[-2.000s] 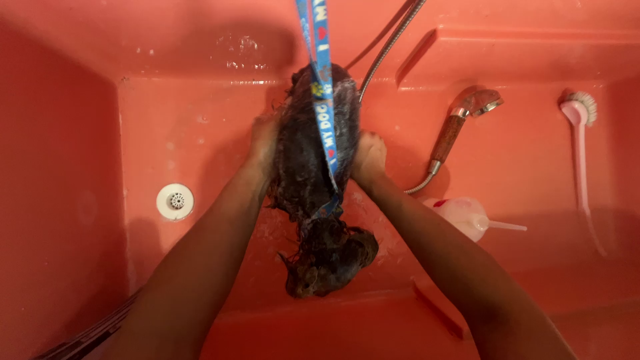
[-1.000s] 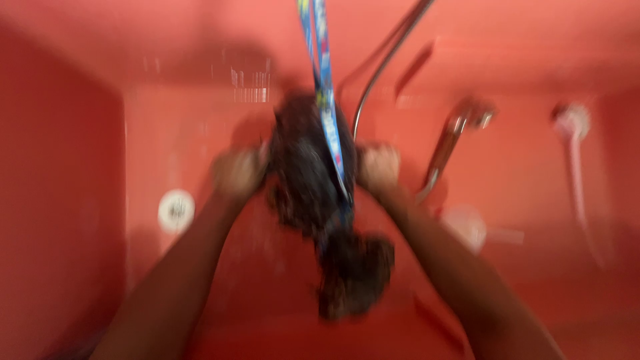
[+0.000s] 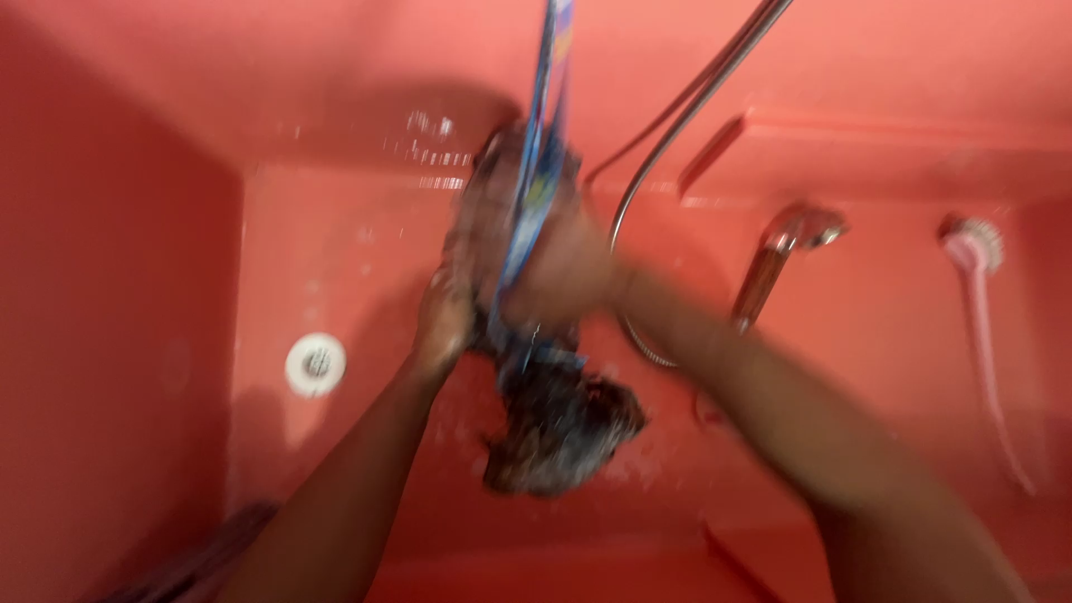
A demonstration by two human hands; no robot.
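Observation:
A small wet dog [image 3: 557, 427] with dark fur stands in a red tub, its head toward the bottom of the view. A blue printed leash [image 3: 536, 184] runs from its collar up past the top edge. My left hand [image 3: 444, 322] lies against the dog's side, its fingers partly hidden by the fur. Blurred by motion, my right hand [image 3: 565, 264] is over the dog's back, behind the leash; whether its fingers grip anything cannot be made out.
A white drain [image 3: 316, 365] is set in the tub floor at left. To the right lie a shower head with a brown handle [image 3: 762, 280], its metal hose [image 3: 662, 151] and a pink long-handled brush [image 3: 981, 327]. A raised ledge [image 3: 871, 138] runs along the far side.
My right hand has moved from the dog's side onto its back. The squeeze bottle seen at right in the earlier frames is now mostly hidden behind my right arm.

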